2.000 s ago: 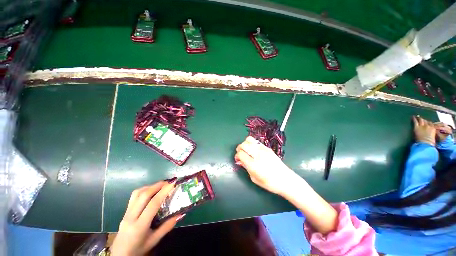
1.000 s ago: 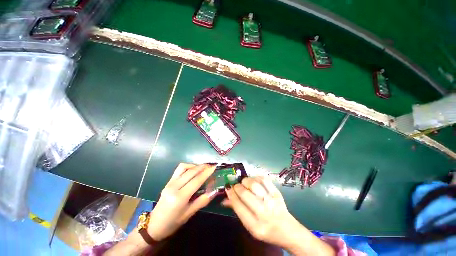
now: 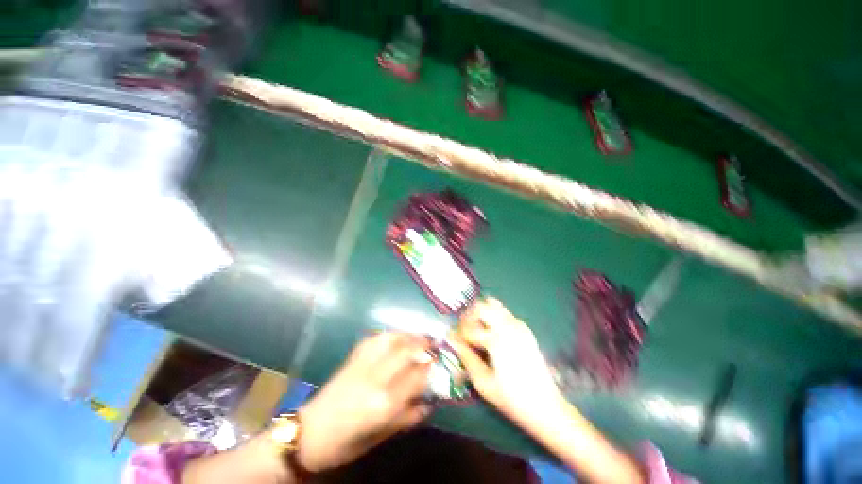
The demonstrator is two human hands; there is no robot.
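Note:
The frame is blurred. My left hand is shut on a phone half-assembly, near the bench's front edge; the hands hide most of it. My right hand is at the phone's right end, fingers bent over it; whether it holds a side strip cannot be seen. A resting phone unit with a white face and red rim lies just beyond my hands, against the left pile of dark-red side strips. The right pile of side strips lies right of my right hand, beside a pale flat strip.
Several phones lie on the green conveyor beyond the worn ledge. A loaded tray is at upper left, with whitish empty trays nearer. A dark slim tool and a blue sleeve are at right. A cardboard box is below the bench.
Since two seconds ago, my right hand has come from the right pile to the held phone. Since one second ago, it has risen slightly at the phone's end. The view has shifted and blurred.

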